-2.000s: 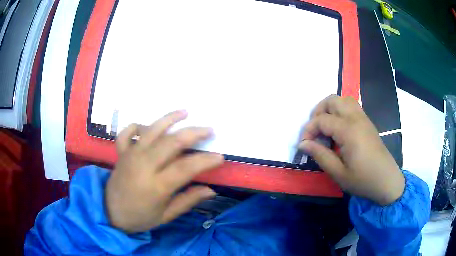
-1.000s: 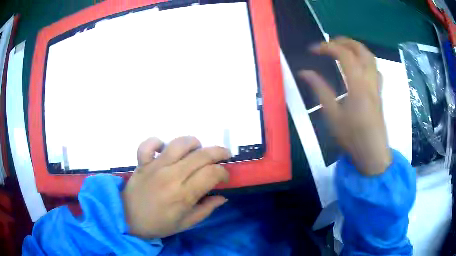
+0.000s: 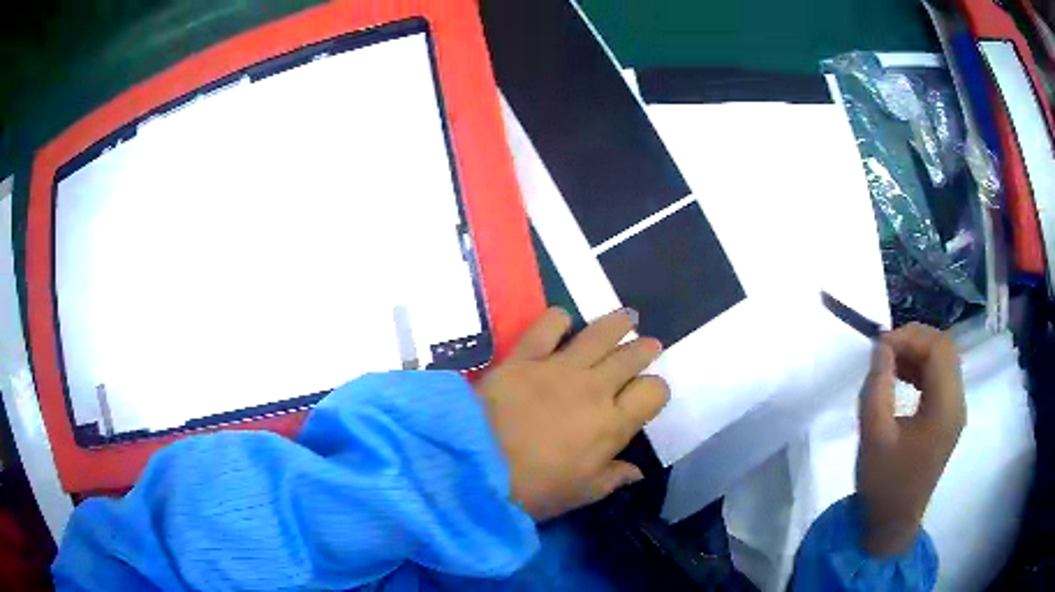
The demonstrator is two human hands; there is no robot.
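Note:
The backlight unit (image 3: 255,231), white with a narrow black frame, lies on the red foam pad (image 3: 515,254) at the left. Small grey tabs show near its two lower corners. My right hand (image 3: 914,428) pinches a short dark strip (image 3: 850,315) between thumb and finger, above white sheets at the right. My left hand (image 3: 573,411) is spread, palm down, at the near edge of the black tape sheet (image 3: 671,272), right of the pad's lower right corner. Its fingertips touch the sheet's white margin.
White sheets (image 3: 764,185) lie right of the black tape sheet. A clear crinkled plastic bag (image 3: 914,197) is beyond them. A red-edged item (image 3: 1004,150) stands at the far right. A narrow white sheet (image 3: 26,428) is at the left edge. The bench (image 3: 729,35) is green.
The view has swung right. My left hand has moved off the panel to the black tape sheet. My right hand has left the panel corner and now holds a dark strip at the right.

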